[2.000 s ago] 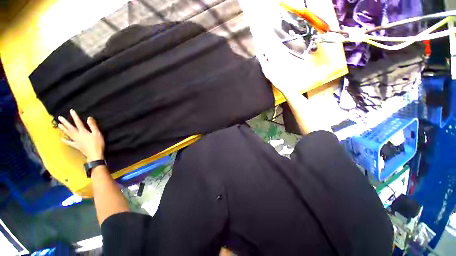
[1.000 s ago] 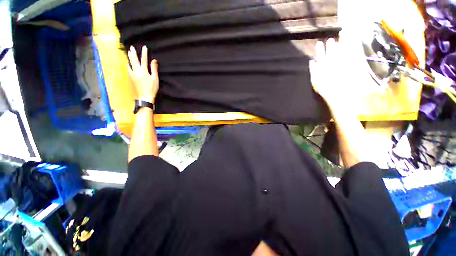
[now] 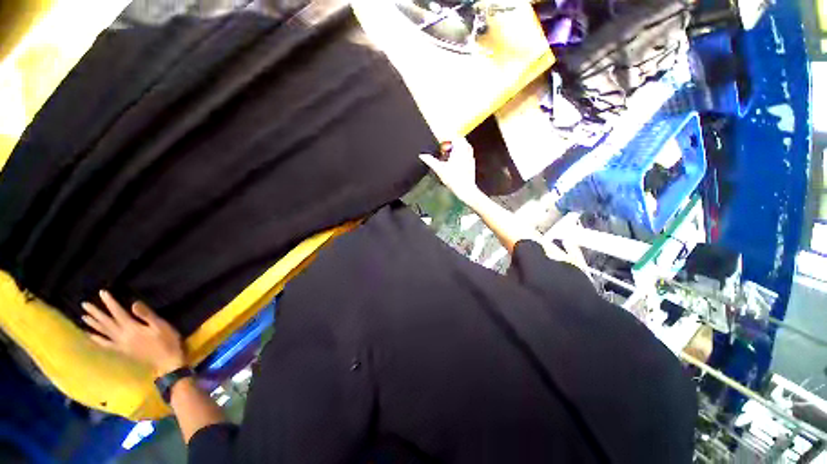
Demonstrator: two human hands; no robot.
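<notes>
A black garment panel (image 3: 236,136) with long parallel folds lies spread on the yellow ironing table cover (image 3: 100,381). My left hand (image 3: 136,335) lies flat with fingers apart at the panel's near left corner, a dark band on its wrist. My right hand (image 3: 453,166) is at the panel's near right corner by the table edge, thumb and fingers bent close to the cloth. Whether it pinches the cloth is hard to tell. The steam iron (image 3: 444,23) rests at the table's right end, cut off by the top edge.
Purple satin (image 3: 566,23) and a grey-black striped heap (image 3: 635,54) lie beyond the table's right end. A blue plastic crate (image 3: 676,172) stands at the right. Metal stands and pipes are at lower right. My black clothing fills the bottom middle.
The view has turned and shifted. My right hand has moved from the top of the panel's right side to its near right corner. My left hand remains at the near left corner.
</notes>
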